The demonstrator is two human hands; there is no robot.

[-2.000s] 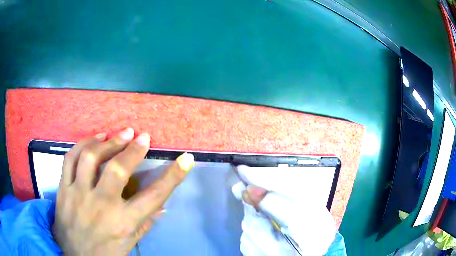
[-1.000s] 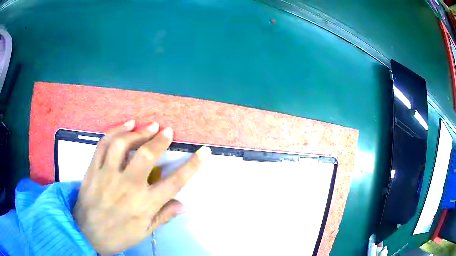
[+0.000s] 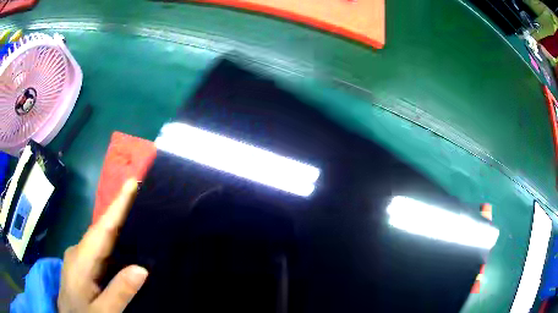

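Observation:
A large glossy black LCD panel (image 3: 245,244) with bright lamp reflections fills the middle and lower part of the view, tilted and slightly blurred. It covers most of the red-orange foam pad (image 3: 125,162), whose corner shows at the panel's left. The backlight unit is hidden. My left hand (image 3: 101,263), bare, is at the panel's left edge, with the index finger along the edge and the thumb over the dark surface. It appears to hold the panel there. My right hand is not in view.
A pink desk fan (image 3: 37,92) and a black-and-white box (image 3: 30,208) stand at left. Another orange padded unit (image 3: 318,18) lies at top. A padded support bar (image 3: 486,212) shows partly beyond the panel's right edge. A long white strip (image 3: 531,263) lies far right.
The black panel has come from the right to over the pad and now covers the white backlight unit. My left hand has moved to its left edge. The view has shifted left, showing the fan.

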